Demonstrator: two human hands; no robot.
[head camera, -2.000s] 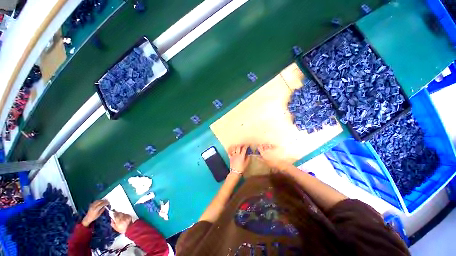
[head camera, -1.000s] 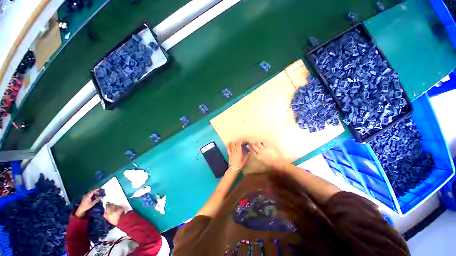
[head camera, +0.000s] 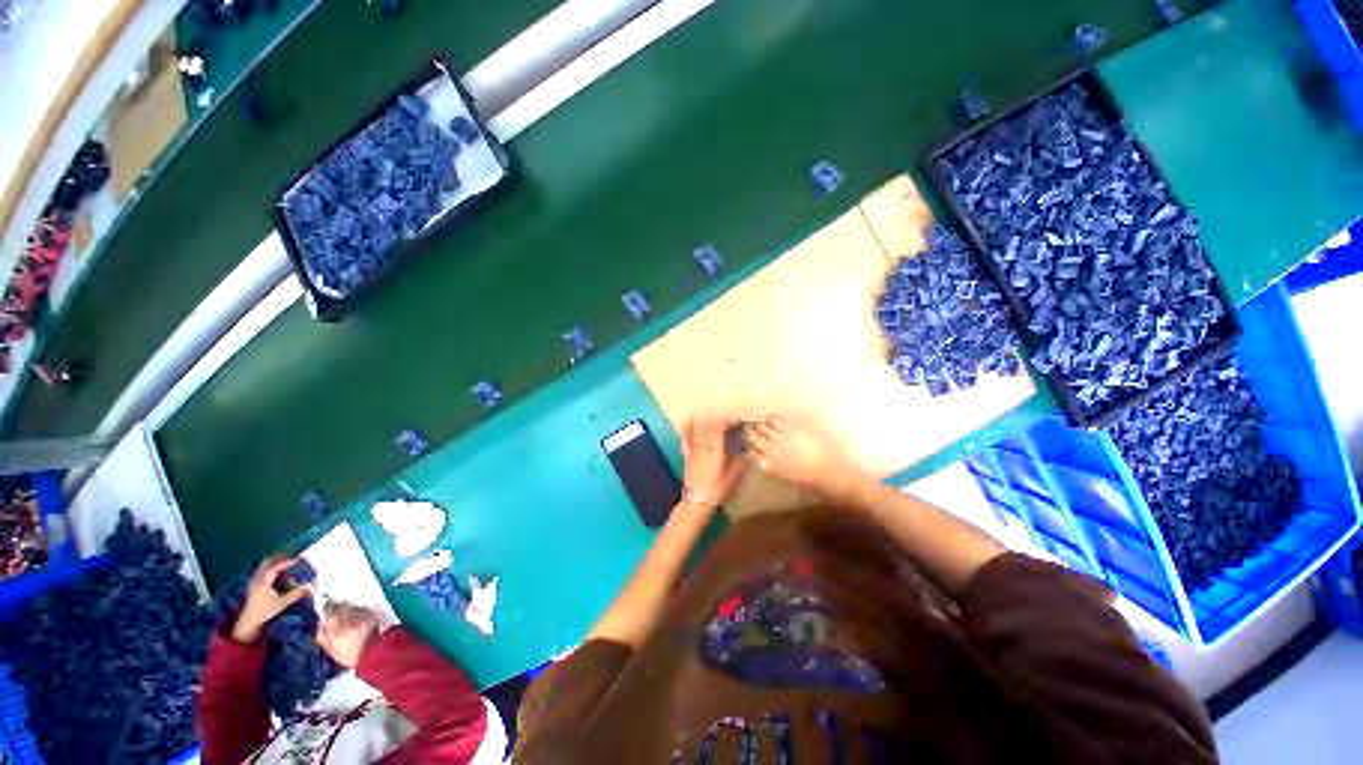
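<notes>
My left hand (head camera: 713, 457) and my right hand (head camera: 783, 451) are close together at the near edge of the tan work board (head camera: 777, 344). A small dark blue plastic part (head camera: 737, 440) is held between their fingertips; its details are too small to tell. A heap of the same blue parts (head camera: 945, 317) lies on the right end of the board. A black parts tray (head camera: 1079, 239) full of blue parts stands just right of the heap.
A smartphone (head camera: 641, 472) lies left of the board. Single parts lie along the green belt (head camera: 598, 194). A second tray (head camera: 392, 187) stands across it. A blue crate (head camera: 1271, 493) is at the right. A neighbour in red sleeves (head camera: 426, 691) works at lower left, near white scraps (head camera: 410, 523).
The parts on the belt have moved up and to the right. My hands have stayed by the board's near edge, with the fingertips slightly shifted around the part.
</notes>
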